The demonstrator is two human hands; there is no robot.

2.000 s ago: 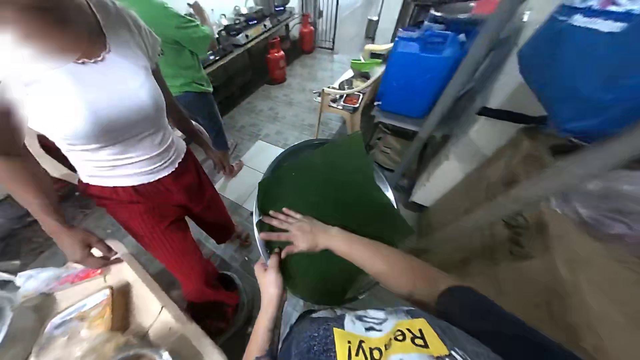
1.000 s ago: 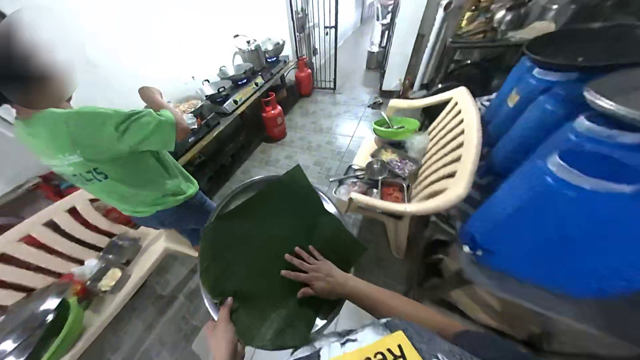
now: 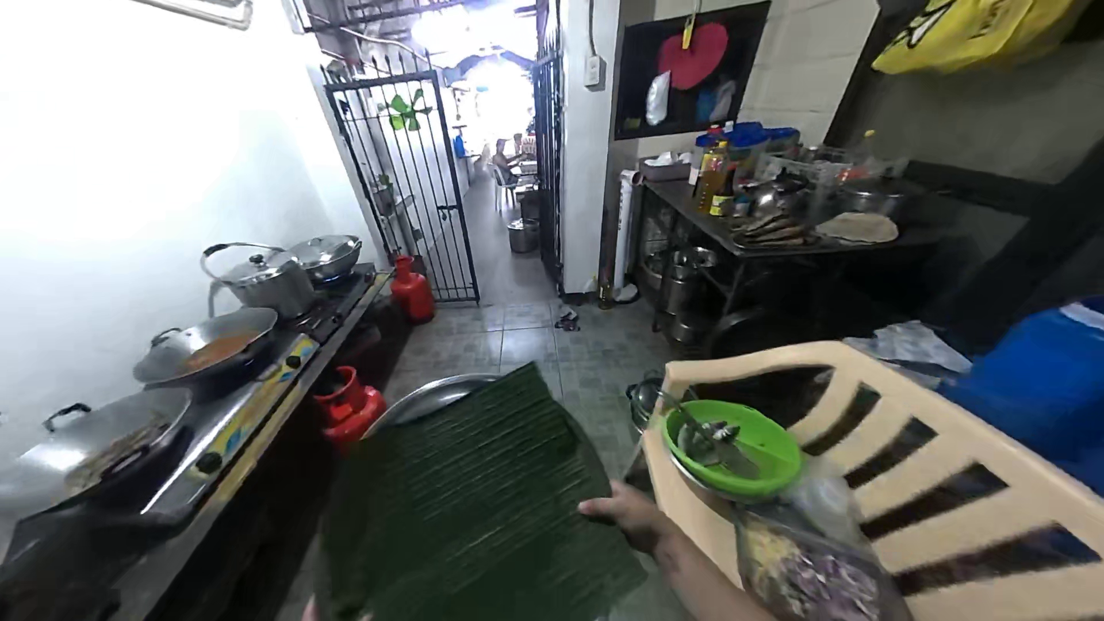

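Note:
A large piece of banana leaf (image 3: 483, 500) lies over a wide round metal basin (image 3: 431, 397), whose rim shows at the far left side of the leaf. My right hand (image 3: 634, 517) grips the right edge of the leaf and basin, thumb on top of the leaf, fingers out of sight beneath. Of my left hand (image 3: 310, 611) only a sliver of fingers shows at the bottom edge, beside the left side of the leaf; its hold is hidden.
At left a counter carries gas burners, woks (image 3: 207, 345) and a kettle (image 3: 263, 280). Red gas cylinders (image 3: 349, 405) stand below. A beige plastic bench (image 3: 776, 362) at right holds a green bowl (image 3: 733, 448) and a bag of chopped vegetables. A metal gate (image 3: 405, 181) stands beside a passage.
My right hand, spread flat on the leaf before, is now at its right edge. The view has moved forward toward the gate and stoves; the person in green is out of view.

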